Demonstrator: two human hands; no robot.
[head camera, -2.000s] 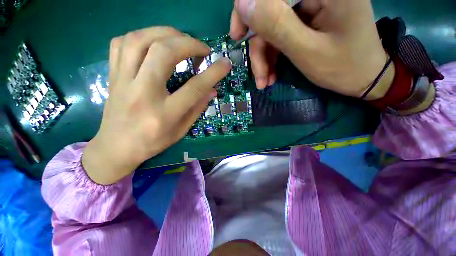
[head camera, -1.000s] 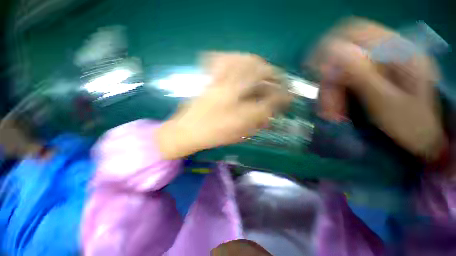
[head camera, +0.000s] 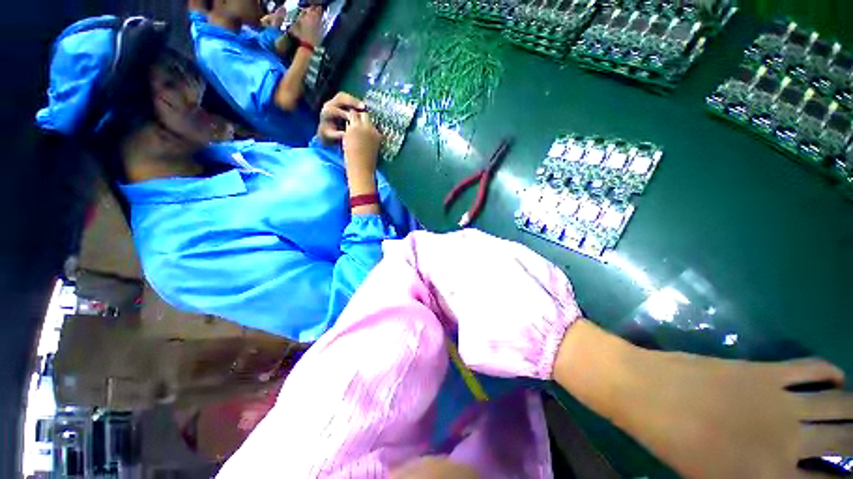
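My left hand (head camera: 739, 407) is at the lower right, its fingertips cut off by the right edge. A small bright piece of a circuit board panel (head camera: 831, 463) shows beside its fingers in the corner; whether the hand grips it cannot be told. My right hand is out of the picture. A green PCB panel with rows of silvery rectangles (head camera: 589, 195) lies alone on the mat, beyond my left sleeve. A clear, shiny film (head camera: 669, 301) lies nearer my hand.
Red-handled pliers (head camera: 479, 185) lie left of the lone panel. Green wire-like strands (head camera: 458, 70) lie farther off. Rows of PCB panels (head camera: 636, 42) stand at the far side. A coworker in blue (head camera: 253, 224) sits at left, hands on a panel (head camera: 391, 117); another person (head camera: 248, 65) is beyond.
The view has swung left, bringing the coworkers, pliers and far panels into clear sight. My right hand has left the picture, and my left hand now appears at the lower right.
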